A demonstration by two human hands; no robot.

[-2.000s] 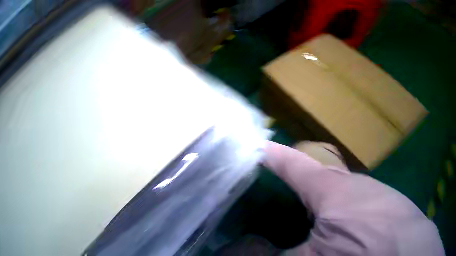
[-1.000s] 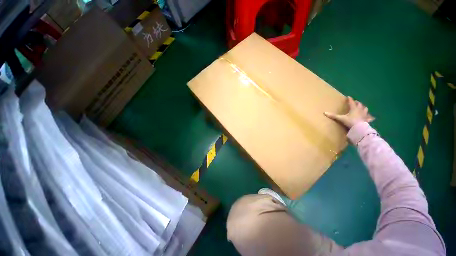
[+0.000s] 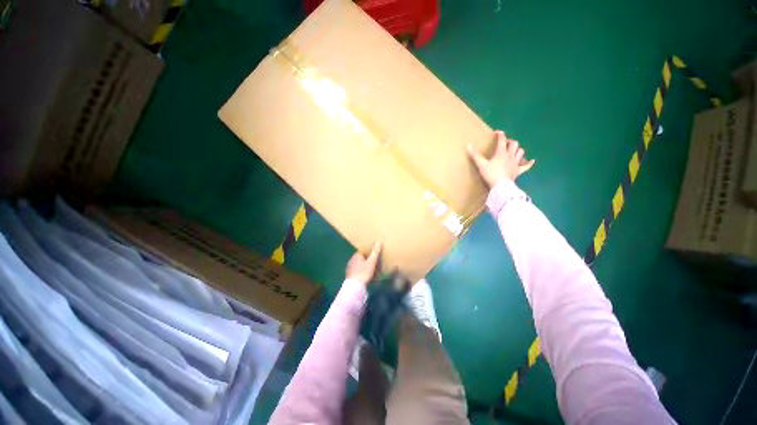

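A closed tan carton [image 3: 357, 141] with shiny clear tape along its top lies in front of me over the green floor. My right hand [image 3: 502, 160] is on its right edge, thumb on the top and fingers over the side. My left hand [image 3: 363, 264] is at its near left edge, thumb on the top and the other fingers hidden at the side. The carton is held between both hands. Its underside is hidden, so I cannot tell whether it touches the floor.
Bagged whitish trays [image 3: 124, 324] are stacked at the lower left beside a printed carton [image 3: 241, 274]. Another carton [image 3: 83, 100] stands at the upper left. A red stool [image 3: 407, 17] is behind the held carton. Yellow-black floor tape [image 3: 618, 199] and cartons [image 3: 714, 178] are at the right.
My left hand has come into view and onto the carton's near left edge. My right hand stays on the right edge. The carton shows further left and up, and my view has shifted right.
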